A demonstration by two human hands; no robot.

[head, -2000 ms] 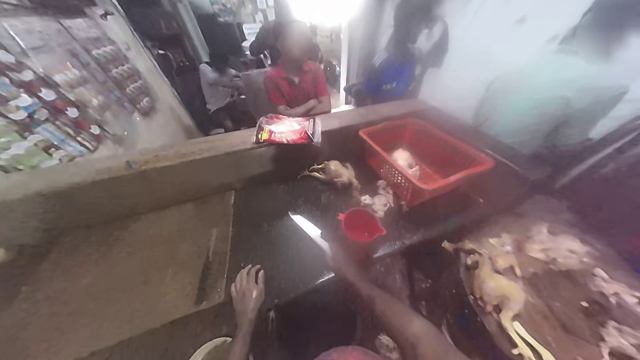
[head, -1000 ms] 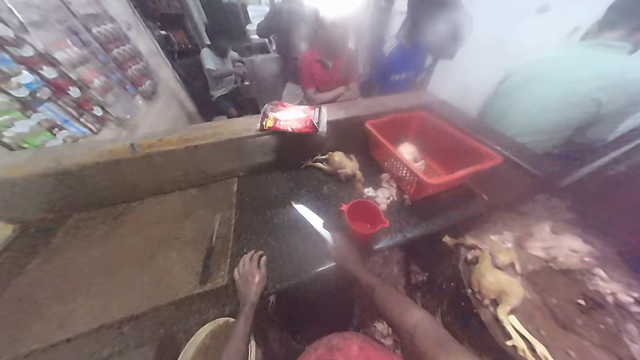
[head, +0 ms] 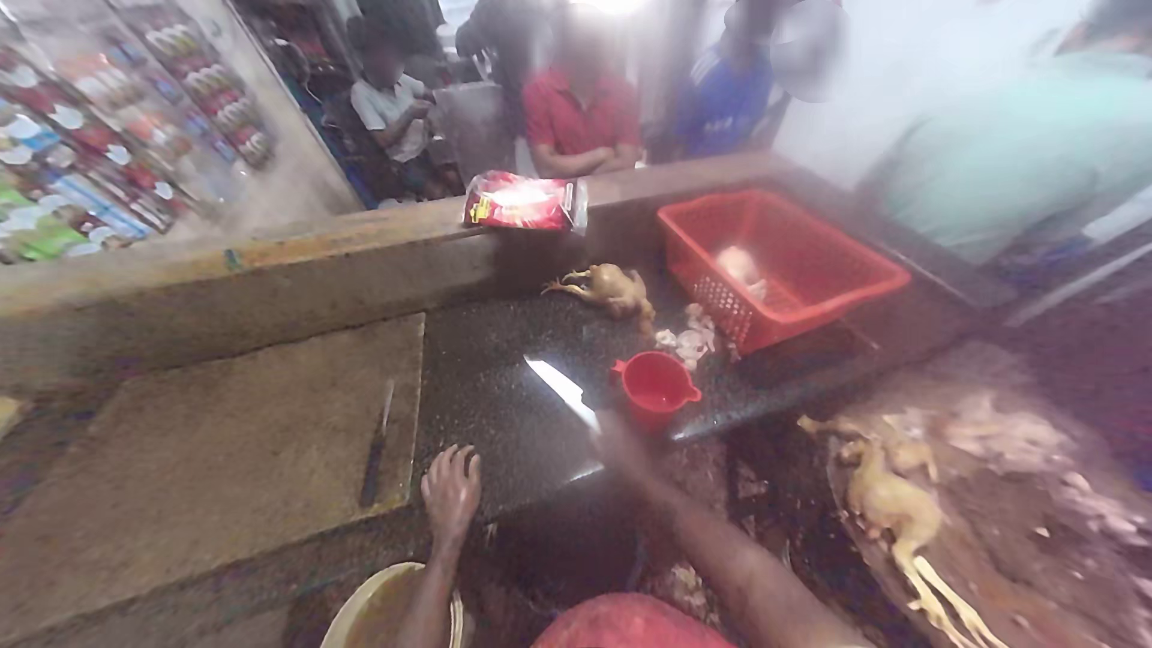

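Note:
My right hand (head: pixel 621 443) is closed around the handle of a knife (head: pixel 562 389), its bright blade pointing up and left over the dark counter (head: pixel 486 396). At the counter's front edge rests my left hand (head: pixel 452 486), holding nothing, fingers spread a little. Just right of the blade stands a red plastic cup (head: pixel 657 385). Behind it lie pale meat scraps (head: pixel 691 340) and a plucked chicken (head: pixel 612 290) with its feet on. A red plastic basket (head: pixel 792 256) holds a pale piece of poultry (head: pixel 740 268).
A second knife (head: pixel 378 445) lies on the stone slab at left. Below my left arm is a bucket (head: pixel 378 603). Another plucked chicken (head: pixel 891 504) lies on the round surface at lower right. A red plastic packet (head: pixel 526 202) sits on the ledge; several people stand or sit beyond.

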